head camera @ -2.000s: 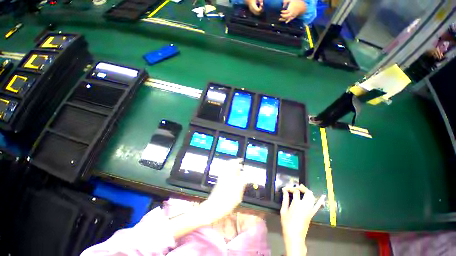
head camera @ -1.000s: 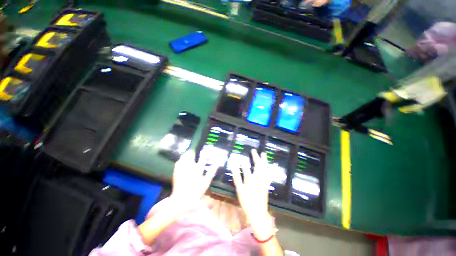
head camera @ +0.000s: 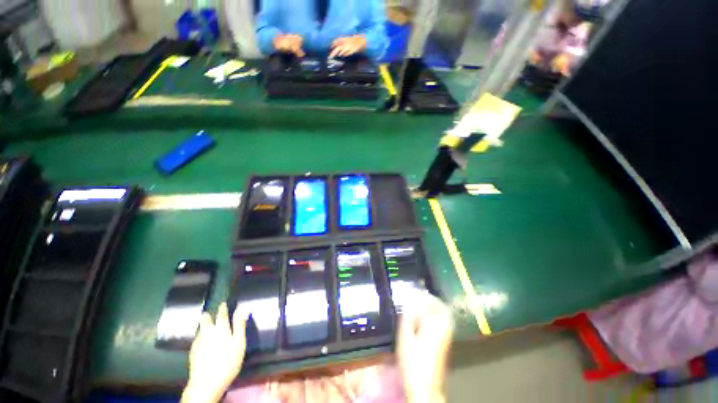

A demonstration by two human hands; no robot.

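Observation:
The near four-slot tray (head camera: pixel 331 346) holds a dark phone in each slot. The two left phones (head camera: pixel 307 303) show small red marks, the two right ones (head camera: pixel 358 287) show green text lines. My left hand (head camera: pixel 217 354) is at the tray's left front corner, fingers raised and apart, holding nothing visible. My right hand (head camera: pixel 423 334) is blurred over the lower end of the rightmost phone (head camera: pixel 403 271); its fingertips are unclear. The second tray (head camera: pixel 397 205) touches the near one behind and holds one dark phone and two blue-screen phones (head camera: pixel 310 206). A loose phone (head camera: pixel 186 303) lies left.
A side tray (head camera: pixel 47 303) stands at left with a phone at its far end. A blue phone (head camera: pixel 185 153) lies on the far mat. A black stand (head camera: pixel 441 169) is right of the trays. A divider panel (head camera: pixel 653 102) is at right. A person in blue works across the bench.
The view has turned right and up. The two left phones changed from green text to red marks. My left hand is now at the tray's left corner; my right hand has moved to the rightmost phone.

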